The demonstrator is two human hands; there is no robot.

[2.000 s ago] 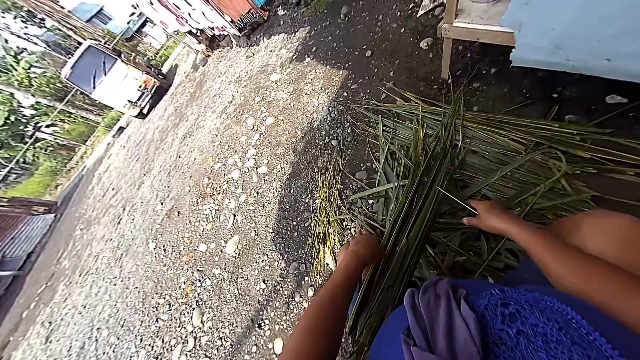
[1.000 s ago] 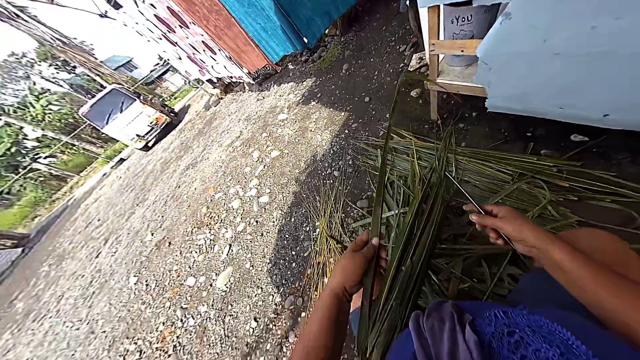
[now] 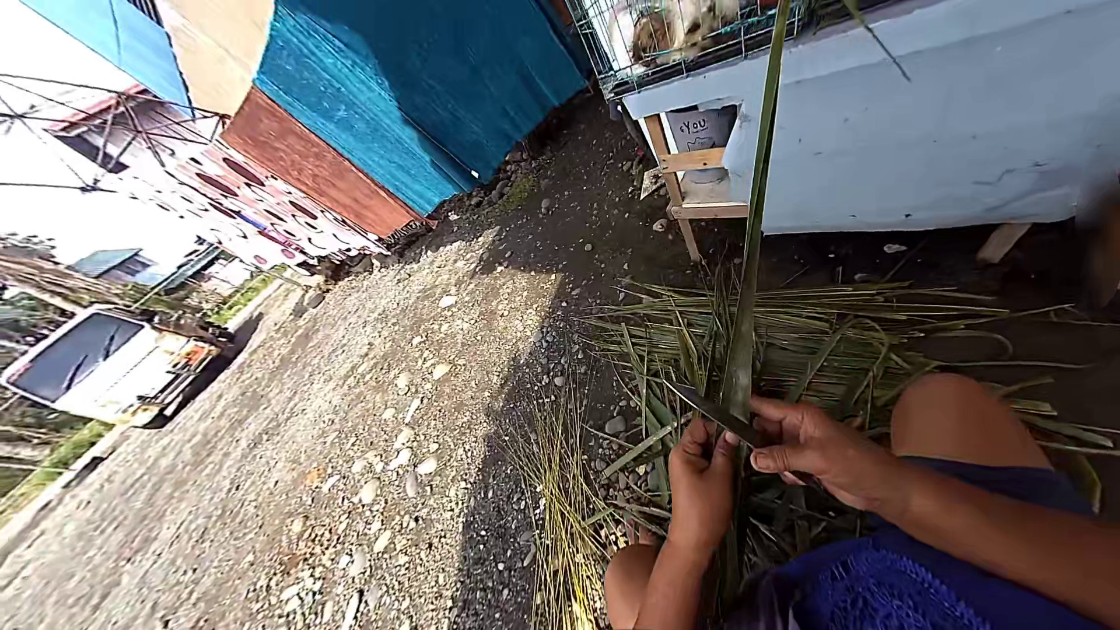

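A long green palm leaf strip [image 3: 759, 201] stands nearly upright in the view, and my left hand [image 3: 703, 477] pinches it low down. My right hand [image 3: 818, 446] grips a knife [image 3: 707, 406], its dark blade lying across the strip just above my left fingers. Behind both hands a heap of cut palm leaves [image 3: 805, 346] spreads over the ground. Thin yellowish leaf ribs [image 3: 564, 507] lie in a loose bunch left of my left hand. The knife's handle is mostly hidden by my right fingers.
A table covered in pale blue sheeting [image 3: 910, 131] stands beyond the heap, with a wire cage [image 3: 682, 39] holding an animal on it. Gravel road [image 3: 332, 420] runs along the left, where a white truck [image 3: 109, 363] stands. Blue sheeting [image 3: 394, 96] hangs at the roadside.
My left hand has brought a single leaf strip up in front of the heap. My right hand has moved left with the knife, and the blade now meets the strip. The view has tilted upward.
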